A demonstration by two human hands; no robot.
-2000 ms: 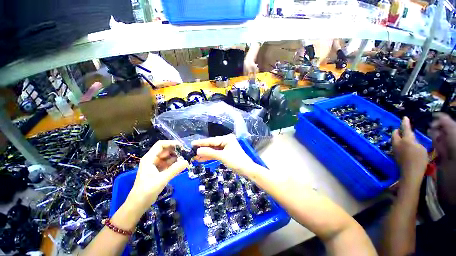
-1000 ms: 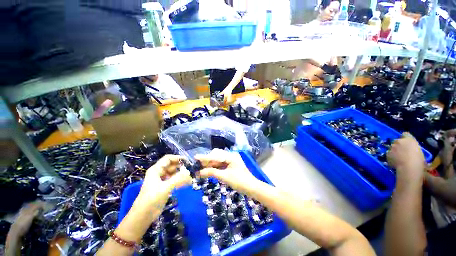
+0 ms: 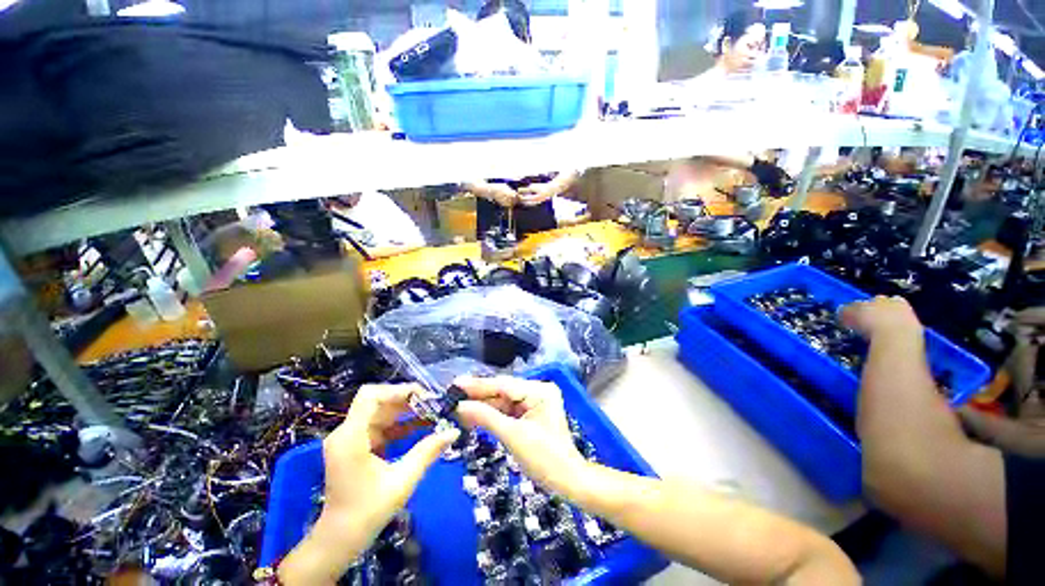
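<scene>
My left hand and my right hand meet above the blue plastic tray. My left fingertips hold a small silvery camera module. My right fingertips grip a tiny black piece, perhaps its lens, at the module's right side. I cannot tell whether the two parts are joined. Rows of camera modules lie in the right part of the tray. More dark modules lie at its left, partly hidden by my left hand and forearm.
Clear plastic bag behind the tray. Tangled cable leads at left, cardboard box behind them. Stacked blue trays at right, with a neighbour's arm reaching in. White shelf overhead holds a light-blue bin.
The view has tilted up, so the tray and hands sit lower. My hands stay together at the module. The neighbour's hand has moved left over the stacked trays.
</scene>
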